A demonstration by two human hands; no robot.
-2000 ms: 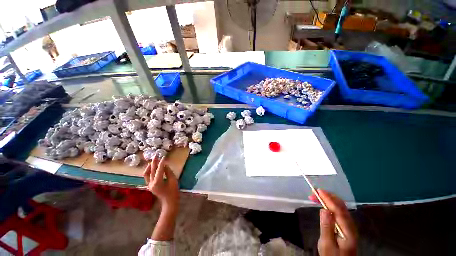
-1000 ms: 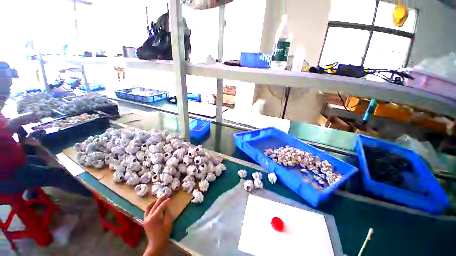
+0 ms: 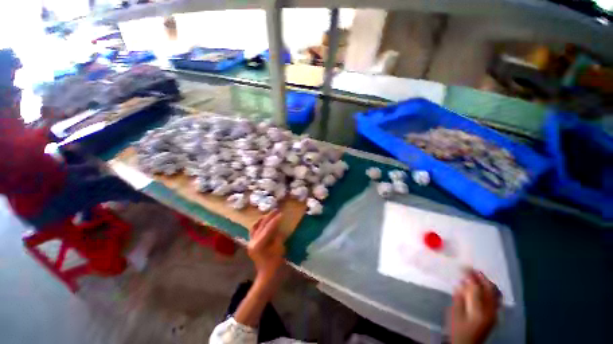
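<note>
A large heap of white-grey knobbly figurine pieces [image 3: 235,158] lies on a brown cardboard sheet [image 3: 296,218]. My left hand [image 3: 267,245] is at the heap's front edge, its fingertips just below the nearest pieces; blur hides whether it holds one. My right hand [image 3: 476,306] is closed over the lower right of the white paper sheet [image 3: 403,259]. A faint, blurred pale tip of the paintbrush [image 3: 465,271] shows at its fingers. A red paint spot [image 3: 433,240] is on the paper, which lies on a translucent plastic sheet [image 3: 356,269]. Several pieces [image 3: 398,181] sit apart behind it.
A blue tray [image 3: 383,127] of small cream-brown parts stands behind the paper, with another blue tray [image 3: 578,181] at right. A small blue box [image 3: 299,111] is beside a shelf post [image 3: 276,67]. A person in red [image 3: 27,161] and a red stool [image 3: 101,245] are at left.
The view has tilted up, then down again and turned left, so the bench sits further right. My right hand is back in view, closer to the paper. My left hand stays at the heap's front.
</note>
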